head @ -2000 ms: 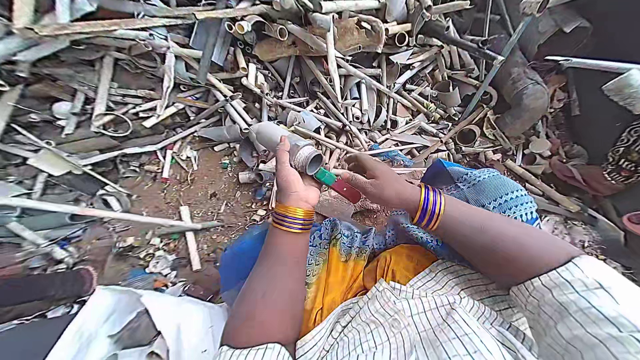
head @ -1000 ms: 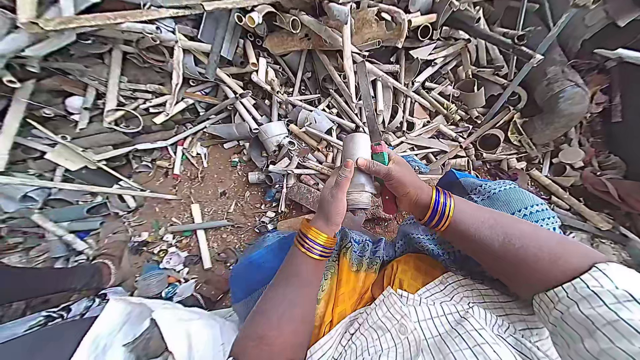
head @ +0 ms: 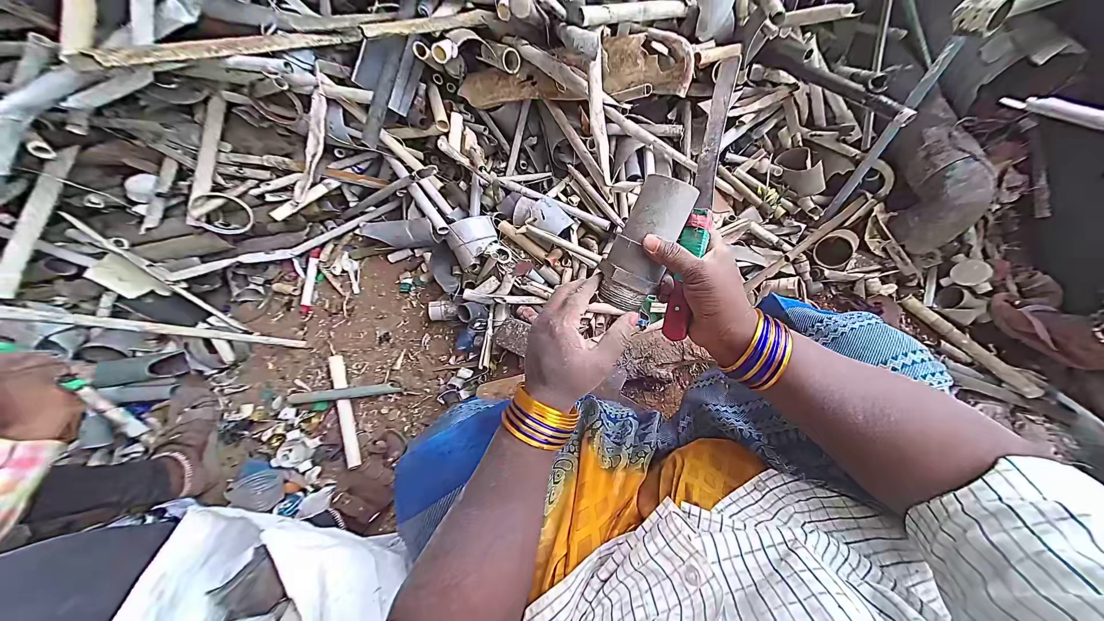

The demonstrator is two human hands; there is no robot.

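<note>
My right hand (head: pixel 703 289) grips a long flat blade (head: pixel 718 129) by its red and green handle (head: pixel 693 250), blade pointing up and away. The same hand's thumb presses a grey plastic pipe fitting (head: pixel 655 216) with a threaded lower end, held tilted beside the handle. My left hand (head: pixel 573 345) is just below and left of the fitting, palm up with fingers spread. Its fingertips are close to the threaded end; whether they touch it I cannot tell.
Scrap pipes and plastic strips (head: pixel 517 138) lie heaped ahead. A pale stick (head: pixel 344 412) lies on littered soil at the left. A white sack (head: pixel 328 561) is at the lower left, near another person's hand (head: pixel 34 397) and foot. A thick dark pipe (head: pixel 944 185) stands at the right.
My left hand, around the fitting two seconds ago, has come off it and opened. The fitting is now against my right hand, and the blade, low earlier, points up.
</note>
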